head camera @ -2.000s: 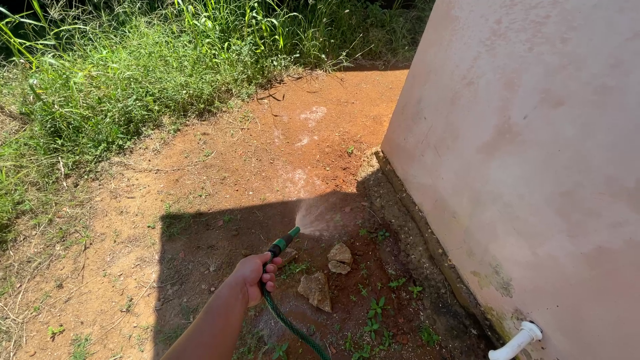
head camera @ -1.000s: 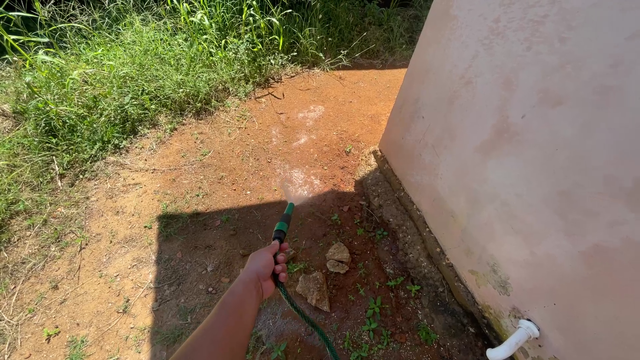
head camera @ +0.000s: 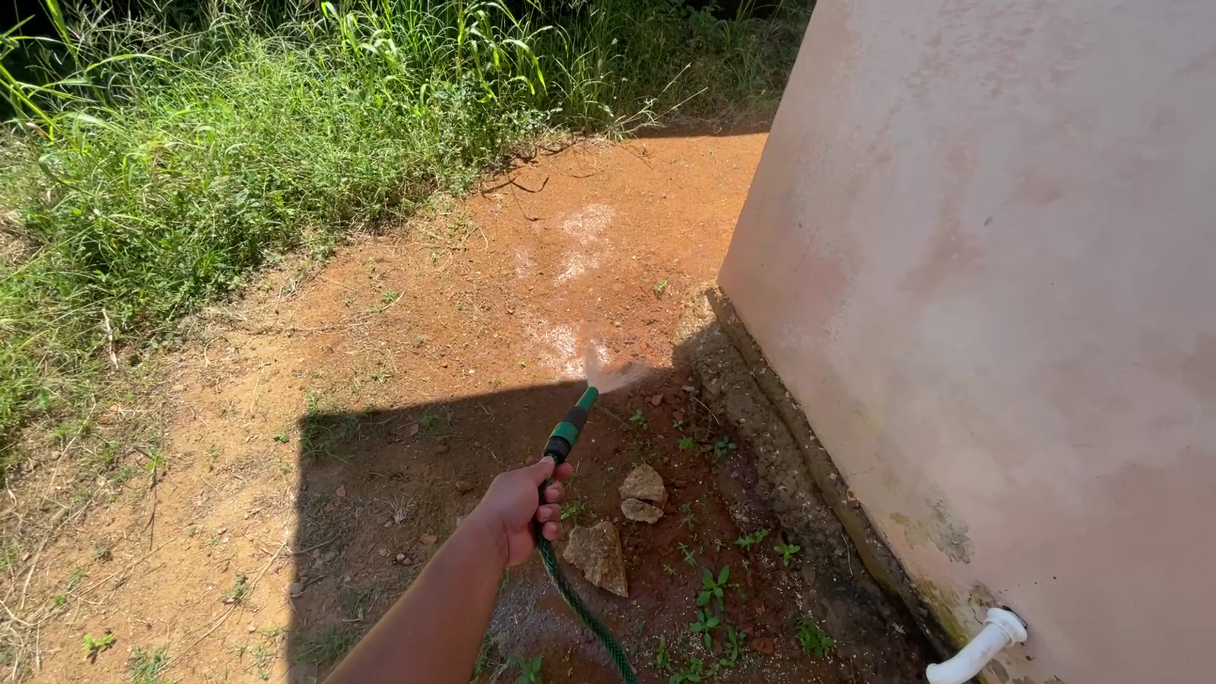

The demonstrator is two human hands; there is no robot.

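My left hand [head camera: 524,508] is closed around the black rear part of a green and black hose nozzle [head camera: 568,429], at the lower middle of the view. The nozzle tip points up and slightly right. A fine water spray [head camera: 608,372] leaves it over the reddish soil. A green braided garden hose [head camera: 581,608] runs down from my hand to the bottom edge. Just right of the hand two rocks lie on the soil, a flat one [head camera: 597,559] and a cracked one [head camera: 643,493]. My right hand is out of view.
A stained pinkish wall [head camera: 969,285] with a rough concrete footing [head camera: 807,465] stands on the right. A white pipe [head camera: 978,649] sticks out of it low down. Tall grass [head camera: 285,142] grows at the upper left. Small weeds [head camera: 712,589] grow beside the footing.
Over the two seconds the nozzle has swung from a rightward slant to a steeper aim, then partly back to the right. Its spray has shifted with it.
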